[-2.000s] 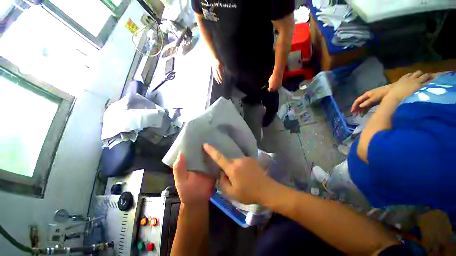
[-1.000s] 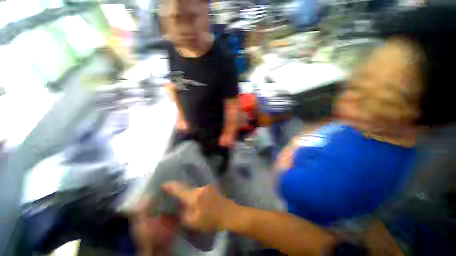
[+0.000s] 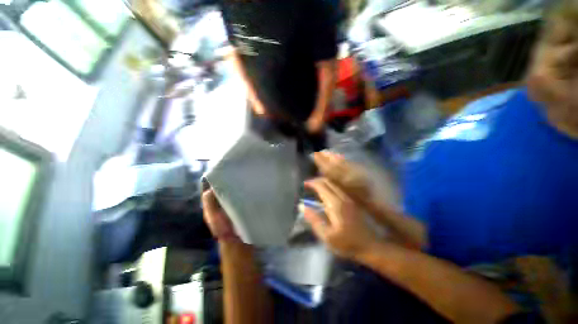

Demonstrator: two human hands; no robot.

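Observation:
A light grey garment piece (image 3: 260, 186) is held up in the air in the middle of the view, its broad face turned to me. My left hand (image 3: 218, 218) grips its lower left edge, with the fingers partly behind the cloth. My right hand (image 3: 339, 218) is just right of the cloth with its fingers apart, blurred, and seems to hold nothing. Another person's hand (image 3: 342, 171) reaches in right beside my right hand.
A person in black (image 3: 285, 57) stands ahead. A person in blue (image 3: 475, 183) is close at the right. Grey cloth (image 3: 136, 183) lies on the table at the left. A control box (image 3: 149, 285) is at the lower left, a blue-rimmed crate (image 3: 295, 290) below the cloth.
My right hand has left the cloth, where its finger pointed, and is now open to the right. The person in blue has leaned closer with a hand reaching in. The view swung and came back.

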